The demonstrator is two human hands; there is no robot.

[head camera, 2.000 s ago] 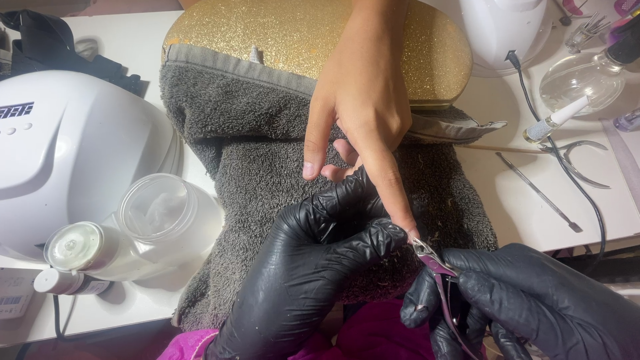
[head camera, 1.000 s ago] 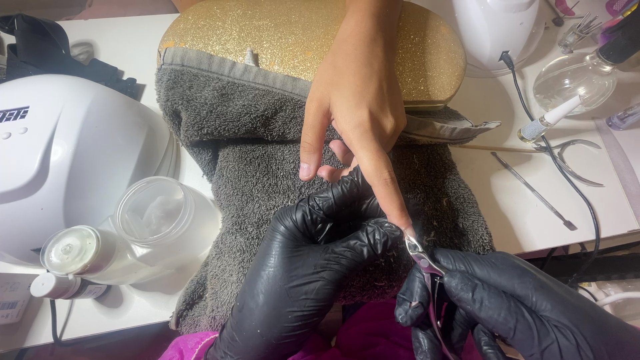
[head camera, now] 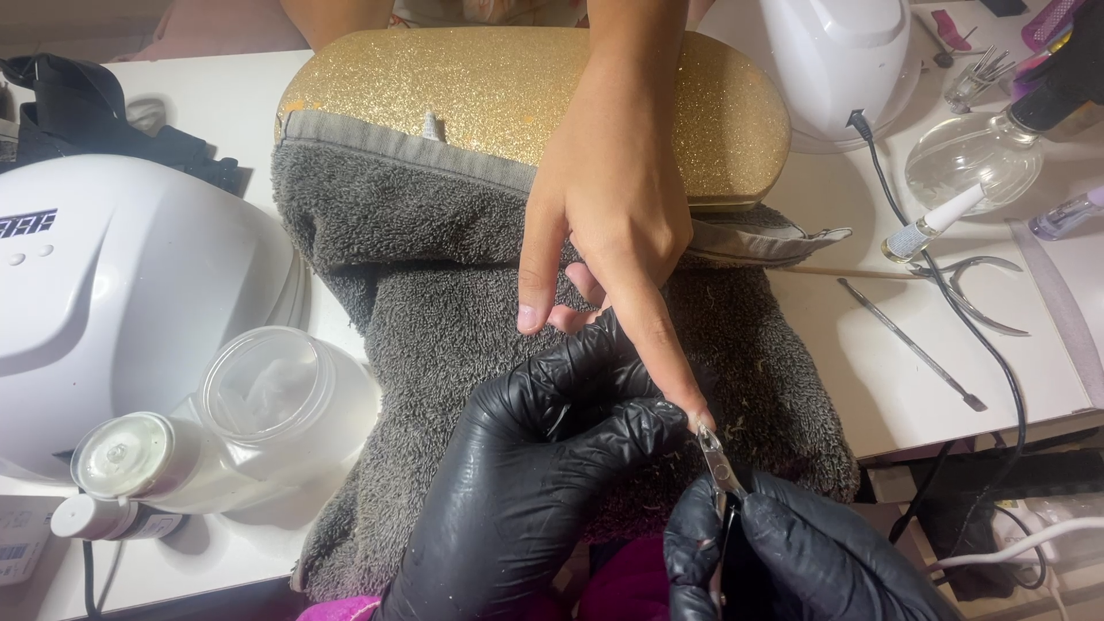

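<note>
My left hand [head camera: 535,457], in a black glove, holds another person's extended index finger near its tip, thumb on one side. That person's hand [head camera: 612,207] reaches down from the top over a grey terry towel [head camera: 448,319]. My right hand [head camera: 776,543], also black-gloved, grips metal cuticle nippers [head camera: 723,470] by the handles. Their jaws touch the skin beside the fingertip's nail. Small pale bits lie on the towel about the fingertip. A gold glitter armrest [head camera: 483,78] is under the other person's wrist.
Left stand a white nail lamp [head camera: 172,276], an open plastic jar [head camera: 272,388], a pump bottle [head camera: 129,457] and a small capped bottle [head camera: 95,517]. Right lie a metal cuticle pusher [head camera: 914,345], more nippers [head camera: 975,293] and a black cable [head camera: 975,336], near a polish bottle [head camera: 910,241] and glass bottle [head camera: 970,164].
My right hand has turned the nippers, so their handles now point more straight down. The jaws stay at the fingertip, and my left hand keeps its hold.
</note>
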